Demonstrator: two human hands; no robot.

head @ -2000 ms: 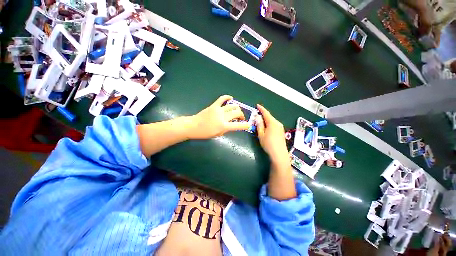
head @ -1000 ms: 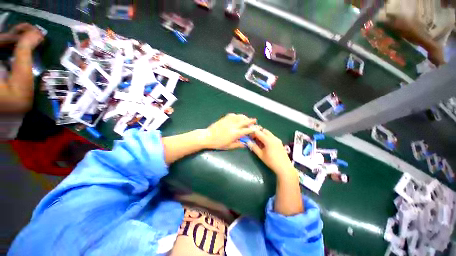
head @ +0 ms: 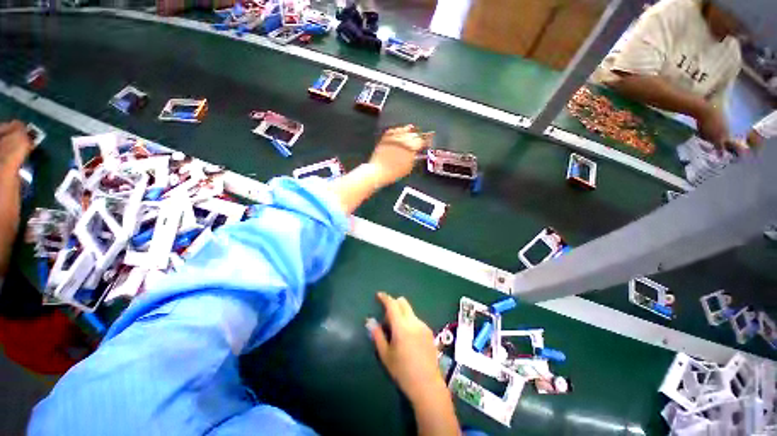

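Observation:
My left hand (head: 398, 155) is stretched over the green conveyor belt (head: 503, 183), fingers bent, close to the left end of a reddish-framed unit (head: 452, 163). What lies under its fingers is hidden. A white-framed unit with a blue cell (head: 421, 209) lies on the belt below it. My right hand (head: 406, 347) is over the bench, thumb and fingers apart, with nothing seen in it. Beside it on the right is a small group of white frames (head: 467, 328) with a loose blue cell (head: 483, 335).
A large unit pile (head: 141, 217) lies at left, a white frame stack (head: 716, 387) at far right. A pale rail (head: 413, 252) divides bench and belt. A grey post (head: 656, 234) crosses at right. Another person's arm shows at the left edge; a person sits across the belt.
My hands were together over the bench around a unit with blue showing. They have parted: my left hand has moved up over the belt, my right has opened. The view has shifted.

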